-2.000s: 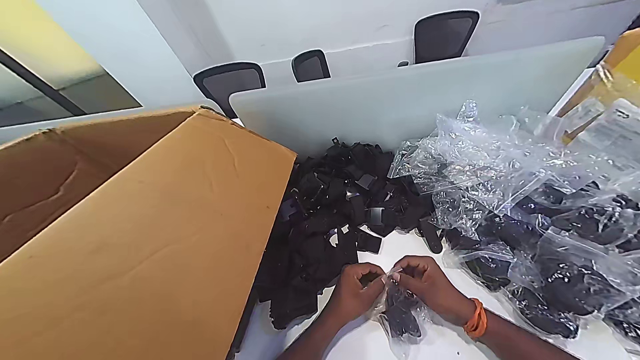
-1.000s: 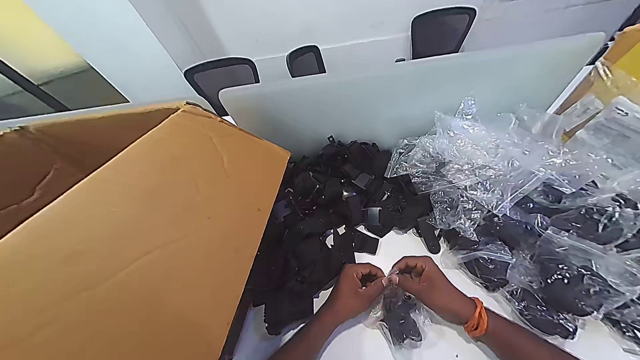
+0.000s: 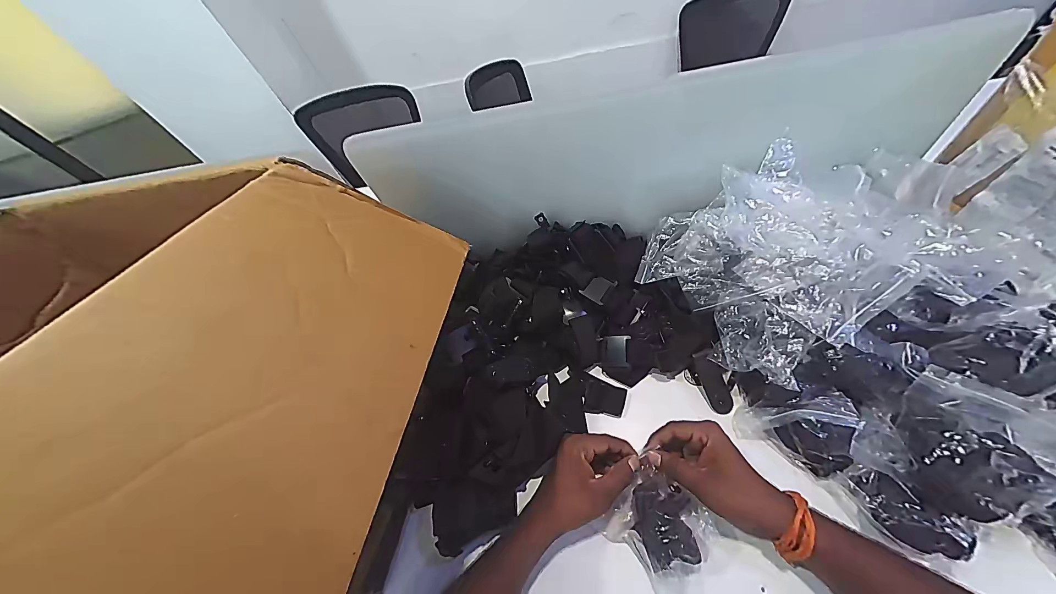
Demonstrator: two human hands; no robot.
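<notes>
My left hand (image 3: 590,478) and my right hand (image 3: 714,474) meet at the lower middle, thumbs and fingertips pinching the top edge of a clear plastic bag (image 3: 656,528). Inside the bag lie black items whose exact kind I cannot tell. An orange wristband (image 3: 797,528) circles my right wrist. Just beyond my hands a heap of loose black plastic pieces (image 3: 553,330) spreads over the white table (image 3: 652,408). To the right are several filled clear bags (image 3: 949,454) holding black items.
A large open cardboard box (image 3: 247,355) stands at the left, its side against the black heap. Clear plastic bags (image 3: 825,239) are piled at the back right. Behind them runs a frosted partition (image 3: 577,157), with mesh-backed chairs (image 3: 499,85) beyond it.
</notes>
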